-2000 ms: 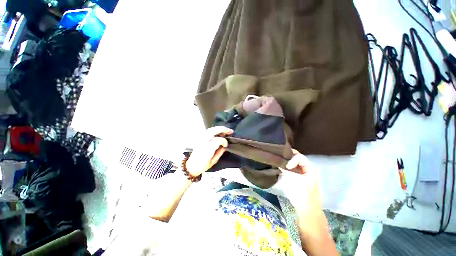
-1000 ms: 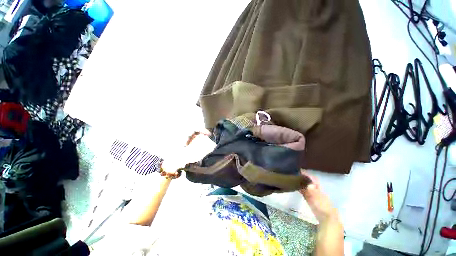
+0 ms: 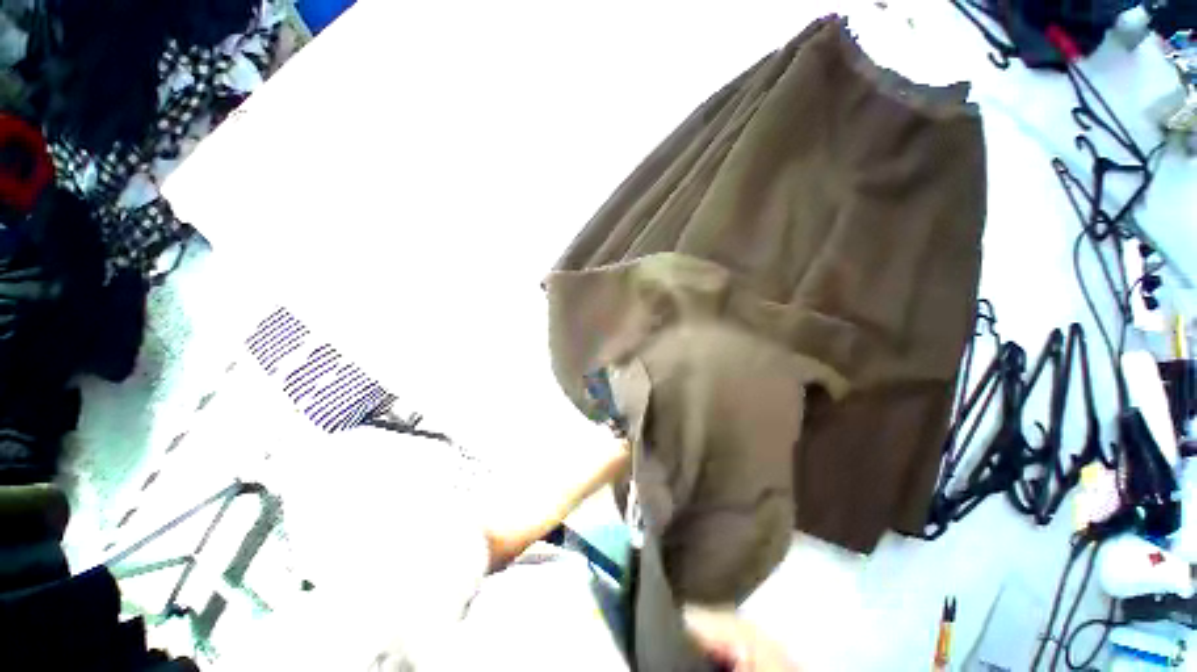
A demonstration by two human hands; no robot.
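The brown shorts being handled [image 3: 729, 433] lie bunched near the table's front edge, plain brown side outward, with a pale edge along their left side. My left hand [image 3: 597, 483] reaches in at that left edge; its fingers are hidden by the cloth. My right hand [image 3: 738, 641] is at the lower end of the shorts near the bottom of the picture, blurred and overexposed, and holds the cloth. Matching brown garments [image 3: 866, 223] lie beneath and beyond, spread out with a gathered top end.
Black hangers [image 3: 1011, 420] lie tangled at the right, with cords and a white and black tool [image 3: 1145, 567]. An orange cutter or marker [image 3: 944, 633] lies at the lower right. A striped strip [image 3: 315, 381] is at the left. Dark clothing heaps [image 3: 66, 315] stand far left.
The dark lining and waistband no longer show; brown cloth now faces outward. My right hand has moved down and inward, and my left hand has gone in behind the cloth. The view has shifted.
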